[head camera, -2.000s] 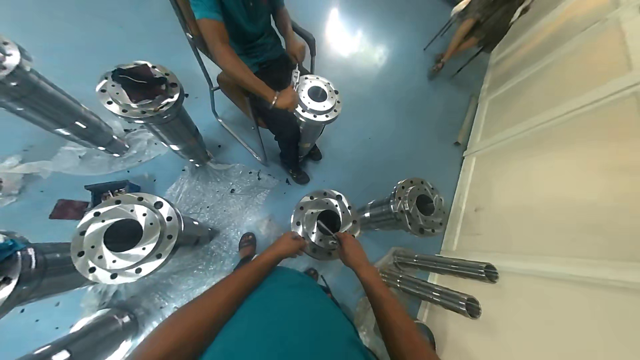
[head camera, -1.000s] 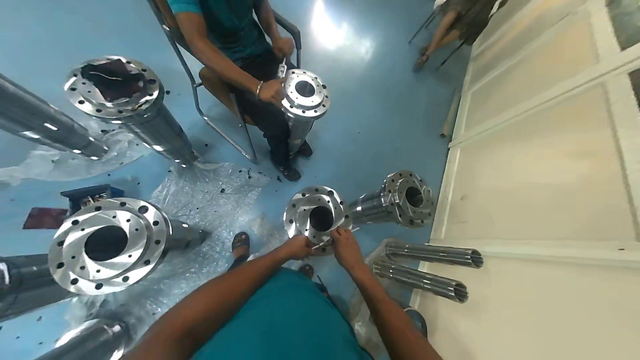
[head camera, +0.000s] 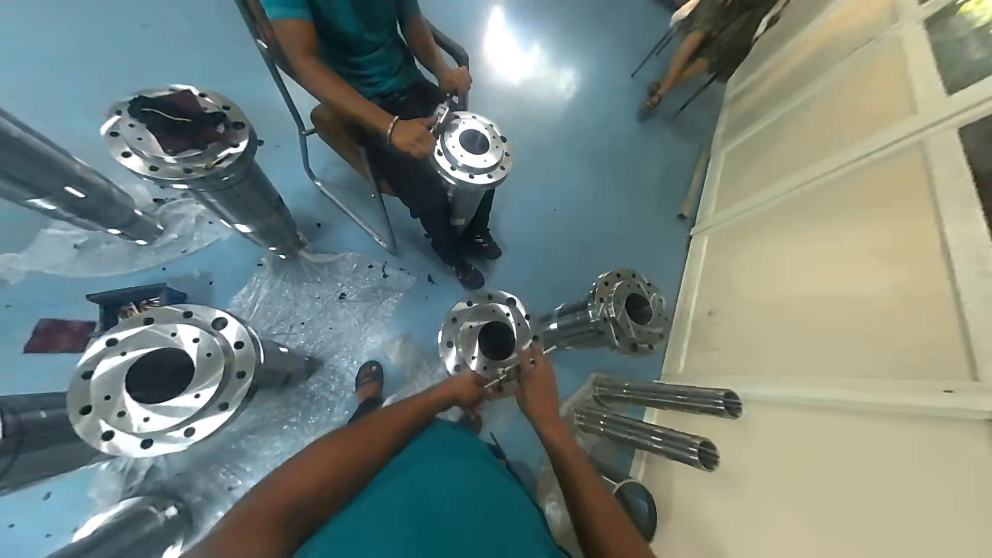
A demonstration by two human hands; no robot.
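Observation:
A flanged metal cylinder (head camera: 467, 322) with a dark round bore and bolt holes stands upright in front of me. At the near edge of its flange, my left hand (head camera: 466, 389) and my right hand (head camera: 536, 380) hold a thin metal tool (head camera: 504, 376) between them, its ends showing past the fingers. What kind of tool it is, I cannot tell. Just to the right is another flanged cylinder (head camera: 577, 324). A larger flanged cylinder (head camera: 232, 349) with swirl-shaped facets on its face stands at the left.
A seated co-worker (head camera: 360, 46) works on a flanged cylinder (head camera: 465, 159). Plastic sheeting (head camera: 333, 310) covers floor at left. Two slim metal tubes (head camera: 666, 397) lie by the pale wall panel (head camera: 837, 294). A cylinder with a dark cloth (head camera: 182, 120) stands upper left, above an open box (head camera: 136, 298).
Both hands have come down from over the bore to the near rim of the flange, and the thin tool no longer crosses the bore.

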